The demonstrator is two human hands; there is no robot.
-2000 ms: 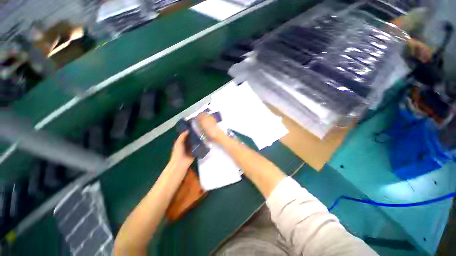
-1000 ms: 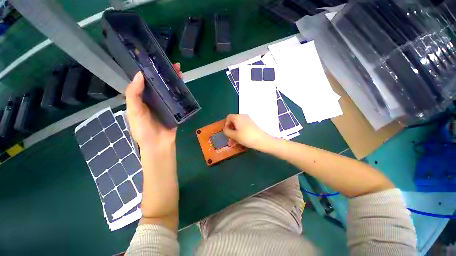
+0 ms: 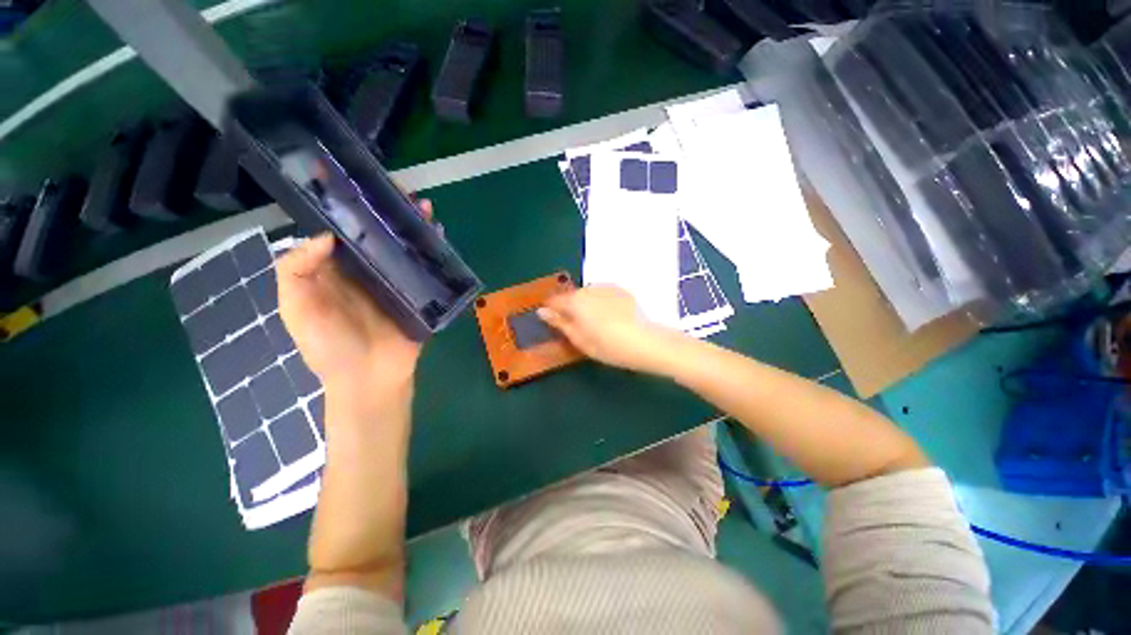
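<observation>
My left hand (image 3: 341,310) holds a black plastic housing (image 3: 354,217), tilted, its hollow side facing up toward me. The orange locating fixture (image 3: 502,360) lies on the green worktop. A dark grey adhesive pad (image 3: 531,329) lies at its centre. My right hand (image 3: 602,325) has its fingertips at the pad's upper right edge; whether they grip it or only touch it cannot be told. A pad sheet (image 3: 254,372) lies at left, partly behind my left forearm. More pad sheets (image 3: 697,295) lie right of the fixture, partly covered by white paper.
White release liner (image 3: 763,205) lies at right, on brown cardboard (image 3: 868,354). Clear blister trays (image 3: 980,137) are stacked at upper right. Black housings (image 3: 461,68) stand in a row on the green conveyor (image 3: 595,93). A grey post (image 3: 174,50) rises at upper left, beside the held housing.
Since two seconds ago the housing has moved left in my left hand, and my right hand has left it for the fixture. In the last second the conveyor housings shifted slightly left in view.
</observation>
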